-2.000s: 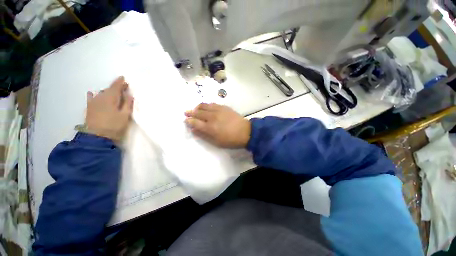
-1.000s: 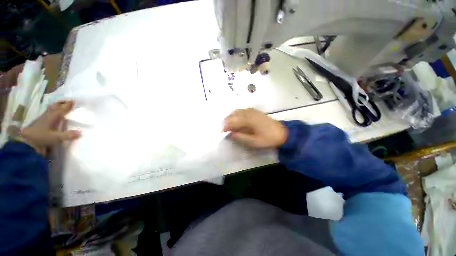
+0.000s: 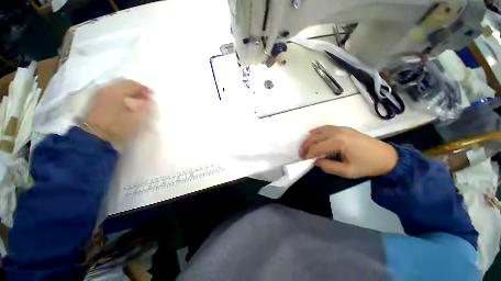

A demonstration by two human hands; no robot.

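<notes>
White fabric (image 3: 288, 178) lies at the table's front edge, one folded corner hanging over it. My right hand (image 3: 346, 152) pinches its right end between thumb and fingers, right of and below the needle area. My left hand (image 3: 122, 108) is blurred over the left part of the white table; whether it grips anything cannot be told. More thin white fabric (image 3: 63, 96) lies creased beside and behind it. How far the right-hand piece reaches across the table is hard to see, white on white. No fabric shows under the presser foot (image 3: 245, 74).
The sewing machine head (image 3: 250, 33) stands above the table. Thread snips (image 3: 328, 78) and black-handled shears (image 3: 379, 96) with a white strip lie on the right. A clear bag of dark parts (image 3: 428, 90) is farther right. Fabric bundles (image 3: 22, 104) are at the left. A printed ruler (image 3: 176, 178) marks the front.
My right hand has moved right with the fabric corner. My left hand was at the far left edge and is now farther in. The fabric has left the ruler area; creased fabric shows at the left.
</notes>
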